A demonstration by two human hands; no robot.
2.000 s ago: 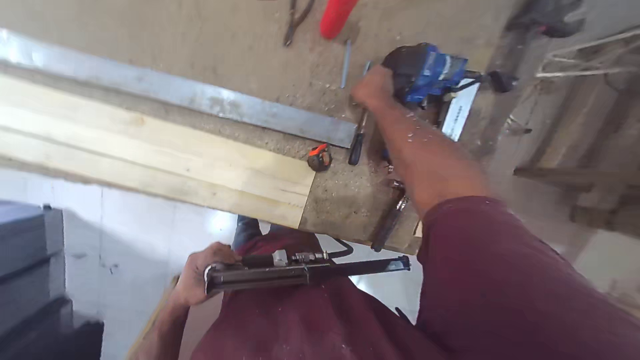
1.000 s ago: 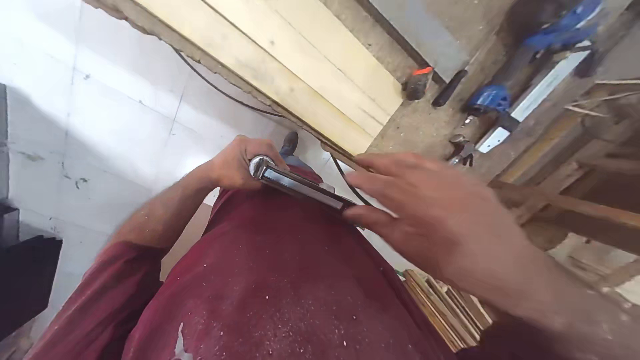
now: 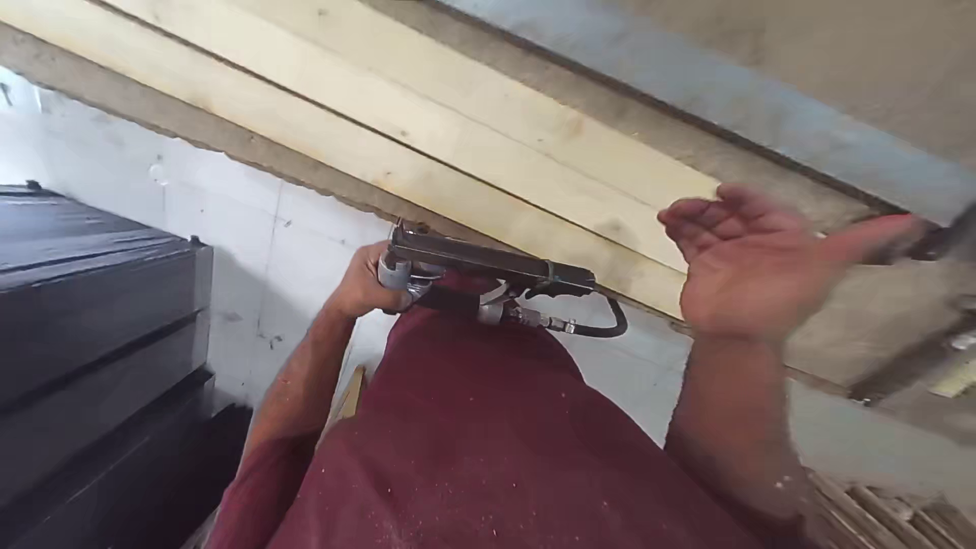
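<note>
My left hand (image 3: 364,280) grips the head end of a pneumatic nail gun (image 3: 488,263), held at waist height in front of my shirt. Its long dark magazine points to the right, and a black air hose (image 3: 614,324) curves from its fitting. My right hand (image 3: 751,263) is raised with palm up and fingers apart, holding nothing, to the right of the tool and over the ends of the pale wooden boards (image 3: 473,145). The boards lie side by side on the workbench (image 3: 252,149).
A long grey metal straightedge (image 3: 732,84) lies beyond the boards. Dark stacked panels or boxes (image 3: 99,328) stand at the left on the pale floor. Wooden strips (image 3: 884,511) are at the lower right, below the bench.
My right hand was at the blue power tool two seconds ago, then near the nail gun's magazine; now it is apart from both. My left hand has kept hold of the nail gun. The view has shifted left.
</note>
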